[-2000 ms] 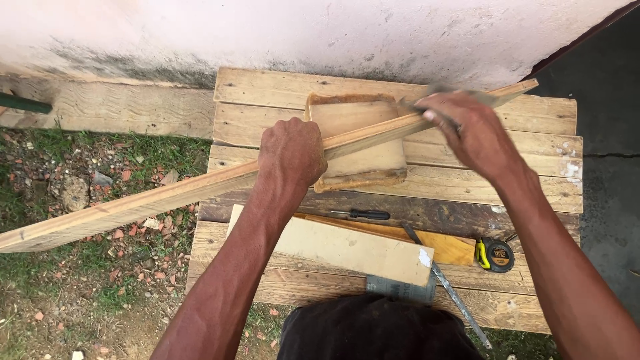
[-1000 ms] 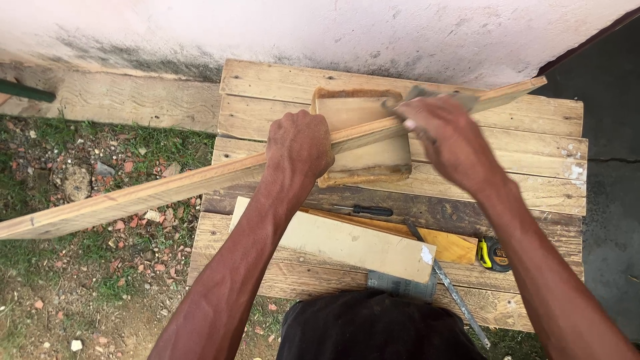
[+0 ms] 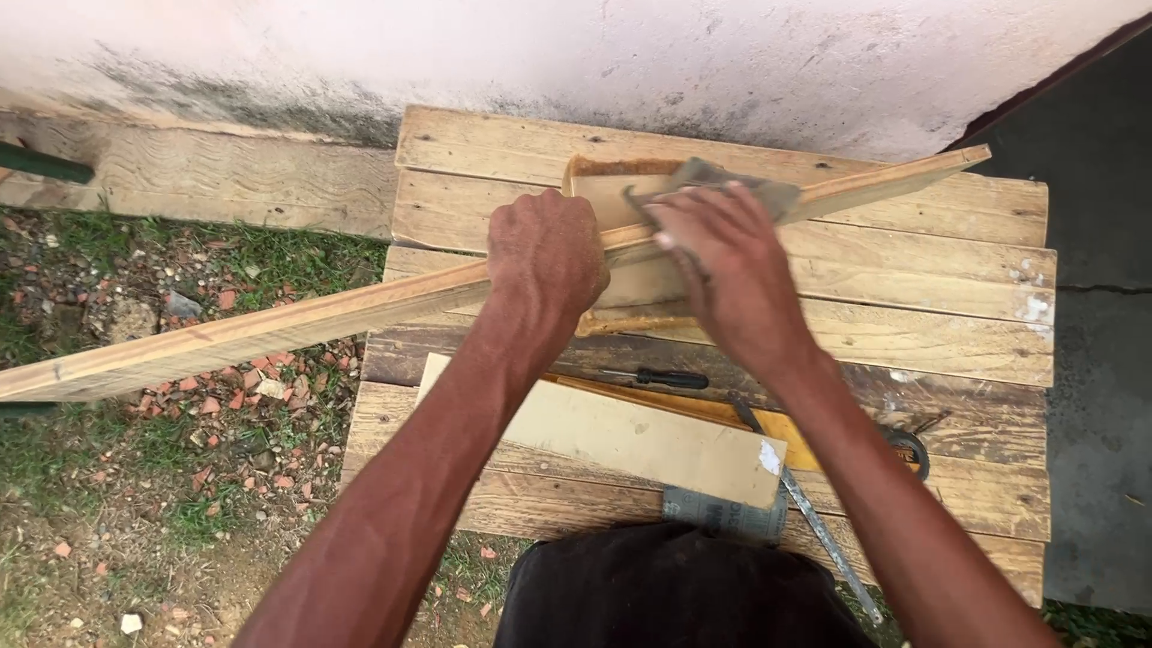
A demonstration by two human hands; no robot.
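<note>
A long wooden board [image 3: 243, 331] stands on edge and runs diagonally across the view, its left end past the slatted table. My left hand [image 3: 547, 252] is closed around it near the middle. Farther right, my right hand [image 3: 724, 261] presses a sheet of sandpaper [image 3: 765, 191] over the board's upper edge; its fingers lie on the sheet. Under the board, between and behind my hands, is a shallow tray-like block [image 3: 621, 193] with rough brown edges. Its exact kind is unclear, and my right hand hides part of it.
On the slatted wooden table [image 3: 936, 279] lie a screwdriver [image 3: 670, 378], a pale flat board [image 3: 630, 432], a yellow piece [image 3: 801, 441], a metal strip [image 3: 832, 540], another sandpaper sheet [image 3: 724, 515] and a tape measure [image 3: 909, 453], partly behind my right forearm. A wall [image 3: 576, 63] rises behind.
My right hand has moved along the board with the sandpaper, nearer to my left hand than two seconds ago. My left hand keeps its hold on the board.
</note>
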